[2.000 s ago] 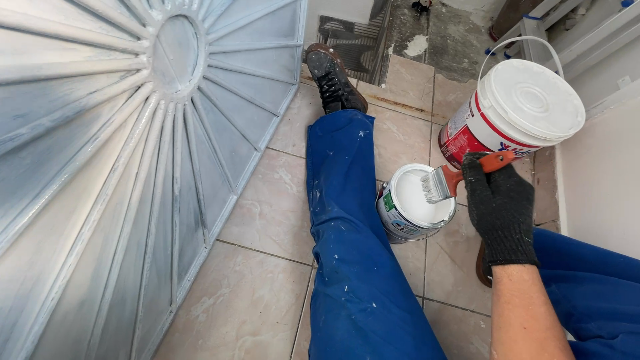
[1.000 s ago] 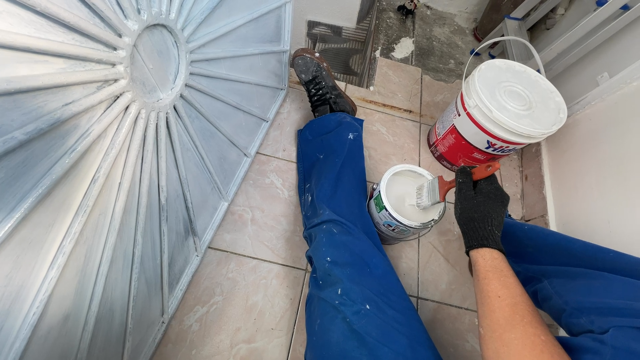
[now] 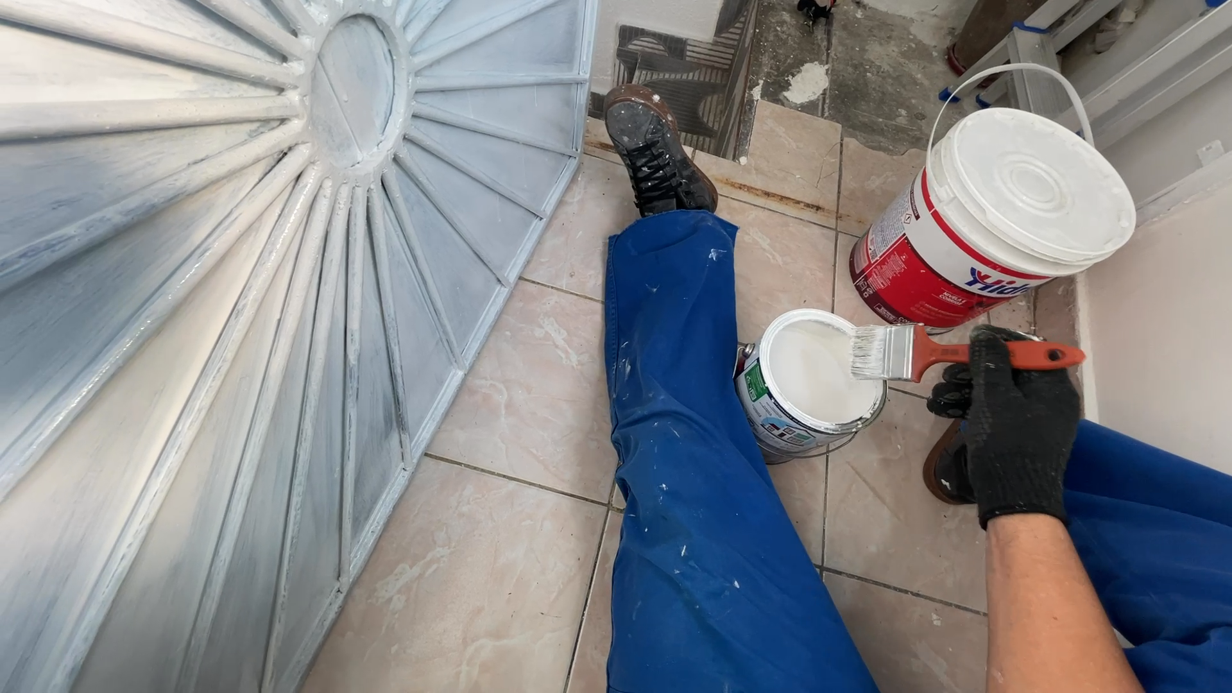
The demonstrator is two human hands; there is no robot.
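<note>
In a black knit glove, my right hand point(image 3: 1018, 423) is closed around the orange handle of a flat paintbrush point(image 3: 962, 354). White paint coats the bristles, which are over the right rim of an open paint can point(image 3: 813, 380); whether they touch it I cannot tell. White paint fills much of the can. At the left stands a metal panel point(image 3: 385, 289) with raised bars radiating from a round centre, streaked white over grey. My left hand is out of view.
A lidded white and red plastic bucket point(image 3: 972, 221) stands behind the can. My outstretched leg in blue trousers point(image 3: 693, 433) lies between panel and can. A ladder point(image 3: 1039, 77) is at the upper right, beside a wall point(image 3: 1165, 308). Tiles point(image 3: 520, 385) cover the floor.
The brush has turned from a slant to nearly level, its bristles now at the can's right rim instead of over the paint. The hand stays closed on its handle.
</note>
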